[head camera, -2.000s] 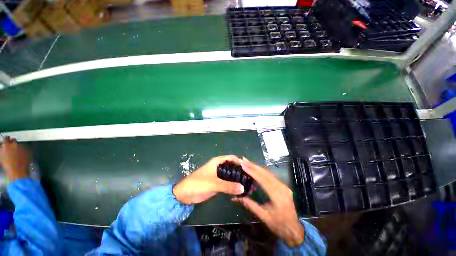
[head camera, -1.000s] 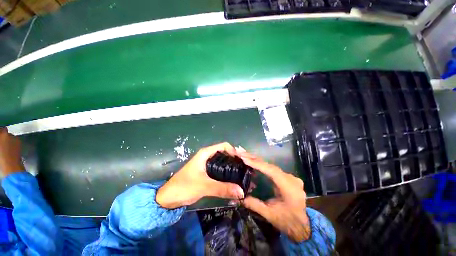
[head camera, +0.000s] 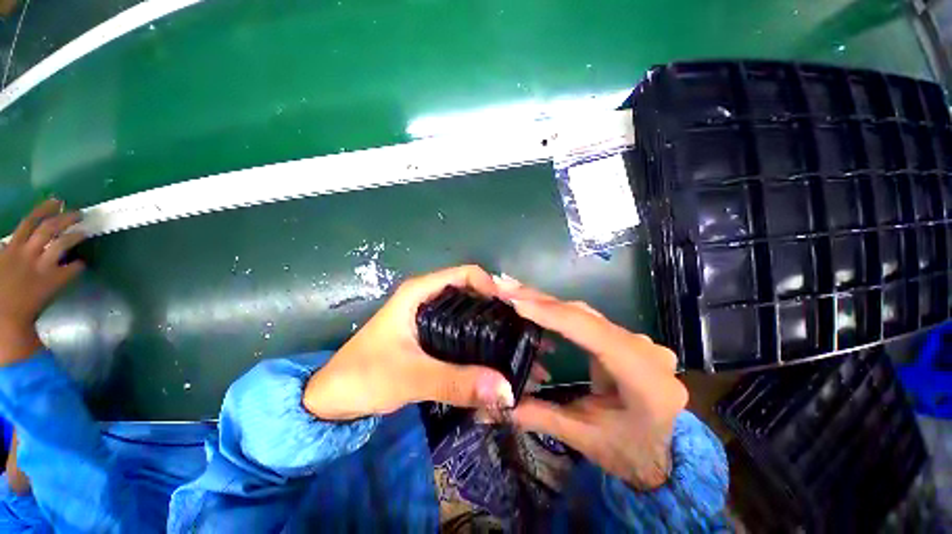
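A black ribbed housing is held up near the front edge of the dark green bench. My left hand wraps around its left side, with the thumb across the near side. My right hand holds its right end between the thumb and fingers, at a flatter black part. The fingers hide part of the far side, and I cannot tell whether the two black parts are joined.
Stacked black compartment trays lie at the right. A clear bag with white paper touches their left side. White scraps dot the bench. A neighbour's hand is at the left. More black trays are below bench level.
The view has tipped down and closer, so the bench and trays sit higher and the far tray has left the picture. Both hands keep hold of the housing. The neighbour's fingers have spread into view.
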